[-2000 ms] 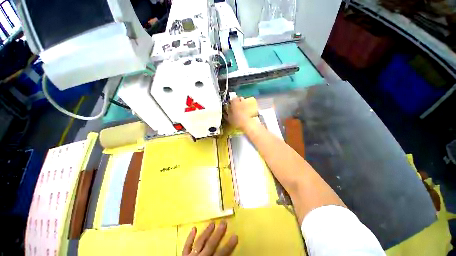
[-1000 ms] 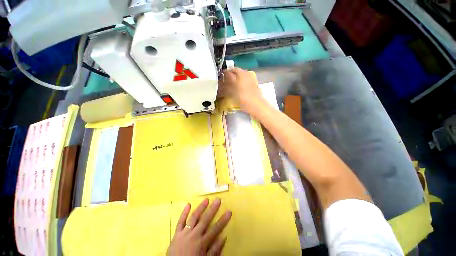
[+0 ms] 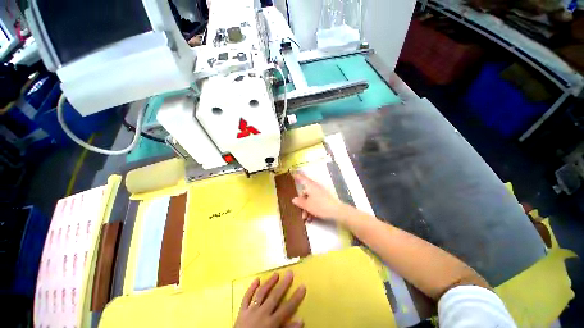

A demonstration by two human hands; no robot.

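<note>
A brown strip (image 3: pixel 291 221) lies in the slot right of the template's yellow flap (image 3: pixel 224 224), running down from under the needle head. My right hand (image 3: pixel 315 200) rests at its right edge, index finger and thumb apart, fingertips on the strip. My left hand (image 3: pixel 272 307), cut off by the bottom edge, lies flat with fingers spread on the yellow panel (image 3: pixel 339 282) in front of the template. A second brown strip (image 3: pixel 171 240) lies left of the flap.
The white sewing head (image 3: pixel 237 125) stands over the template's back edge. A rolled yellow edge (image 3: pixel 155 176) lies behind left. Spare brown strips (image 3: pixel 105 266) and a printed sheet (image 3: pixel 67 256) are at left. A control screen (image 3: pixel 93 29) hangs upper left. Yellow pieces (image 3: pixel 541 282) hang at right.
My right hand has come from beside the sewing head down to the right slot, where a brown strip now lies. The brown strip on the table at right is gone. My left hand stays on the panel.
</note>
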